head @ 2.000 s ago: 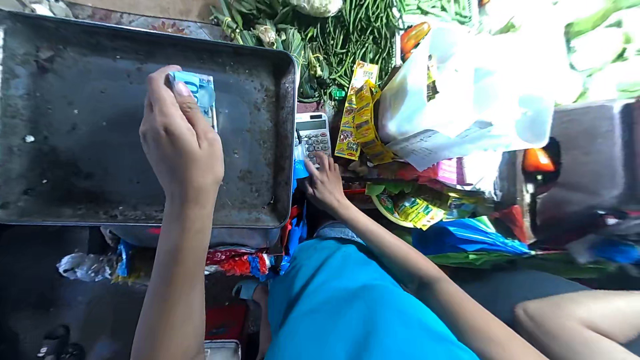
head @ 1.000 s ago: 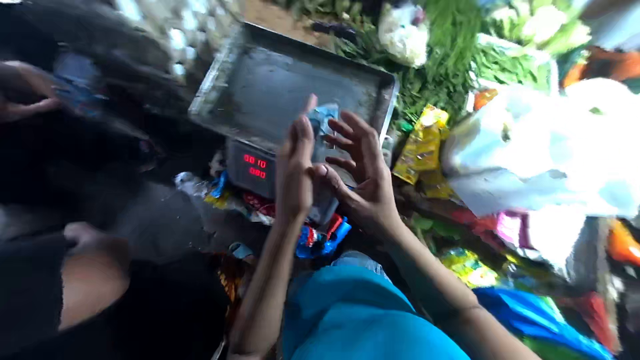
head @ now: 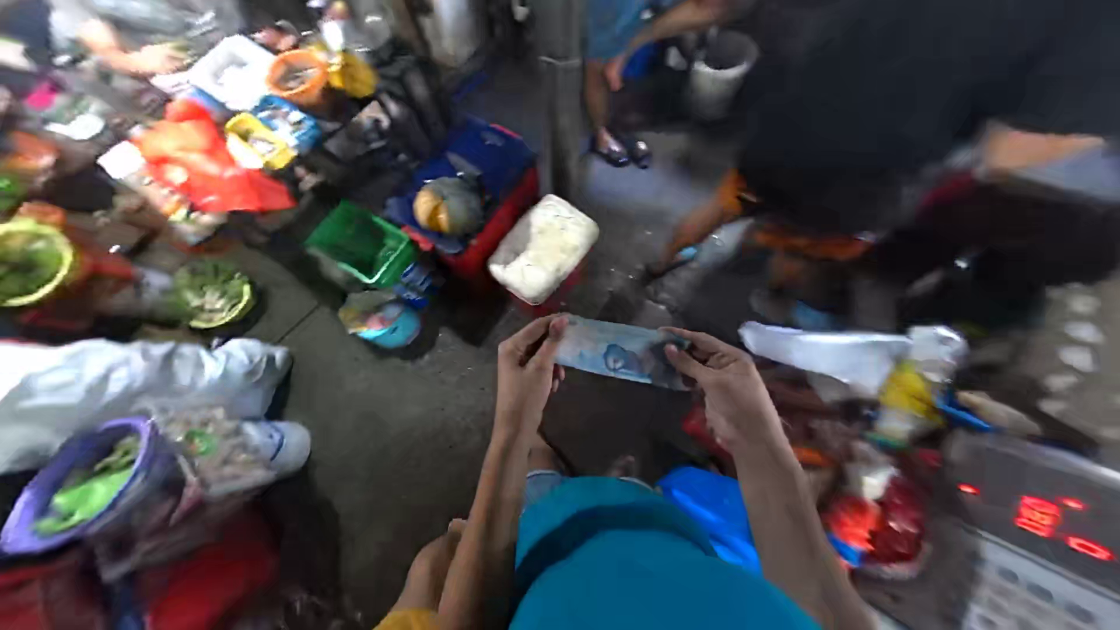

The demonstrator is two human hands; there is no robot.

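A light blue banknote (head: pixel 617 352) is stretched flat in front of my teal shirt. My left hand (head: pixel 529 367) pinches its left end between thumb and fingers. The right end is pinched by my right hand (head: pixel 713 372), its thumb on top. Below and to the right of my right hand, a digital scale (head: pixel 1041 525) shows red lit digits, blurred. A blue plastic bag (head: pixel 713 512) lies beside my shirt, under my right forearm.
A green crate (head: pixel 363 245), a white foam box (head: pixel 544 249) and a blue-and-red cooler box (head: pixel 490 166) stand ahead on the floor. At left is a purple basket (head: pixel 144 490) of vegetables. Other people's legs and a dark-clothed person (head: pixel 875 114) are ahead and right.
The view has swung far left from the metal tray and vegetables. My left hand now holds one end of the banknote and my right the other; it is opened out flat.
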